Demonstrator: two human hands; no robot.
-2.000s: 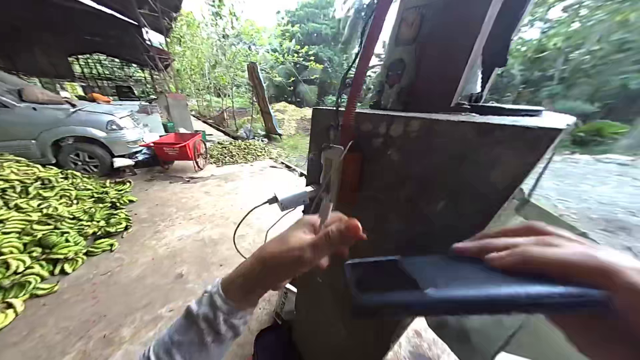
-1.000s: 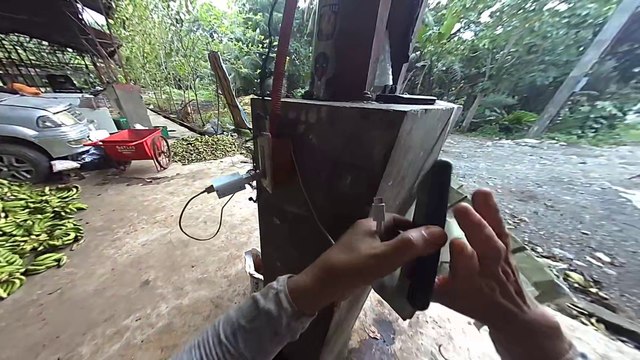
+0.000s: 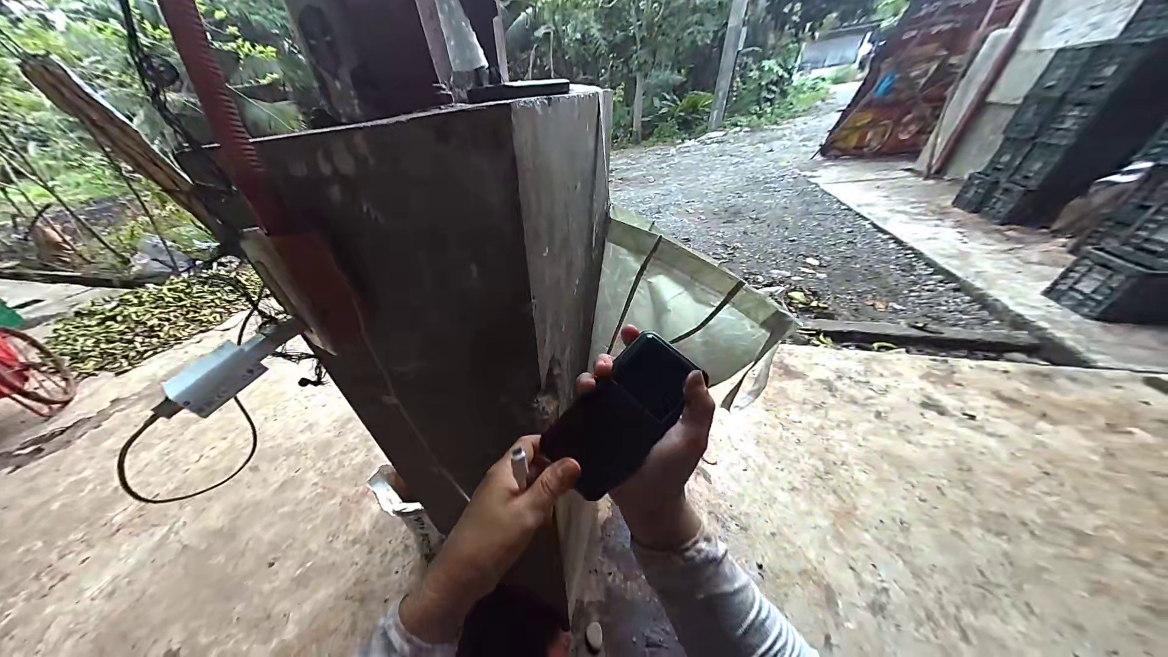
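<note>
A dark smartphone in a black case [image 3: 620, 420] lies tilted between my hands, in front of a concrete pillar base [image 3: 438, 255]. My right hand [image 3: 671, 447] wraps it from below and the right, fingertips showing at its left edge. With my left hand [image 3: 520, 502] I hold a white cable plug [image 3: 519, 467], which points up between thumb and fingers; the thumb is at the phone's lower left edge. A thin white cable [image 3: 401, 401] runs down the pillar towards that hand. A white power adapter [image 3: 214, 376] with a looped dark cord hangs at the pillar's left side.
A red corrugated conduit [image 3: 214, 109] runs down to the pillar. Beside the pillar hangs a translucent plastic sheet [image 3: 693, 292]. Black plastic crates [image 3: 1040, 137] are stacked at the right. Green bananas [image 3: 151, 315] lie on the ground at the left, near a red cart's wheel [image 3: 36, 374].
The phone has gone from flat, to upright, to tilted with its face towards me. My right hand, open beside it one second ago, now grips it. The view has swung right and down.
</note>
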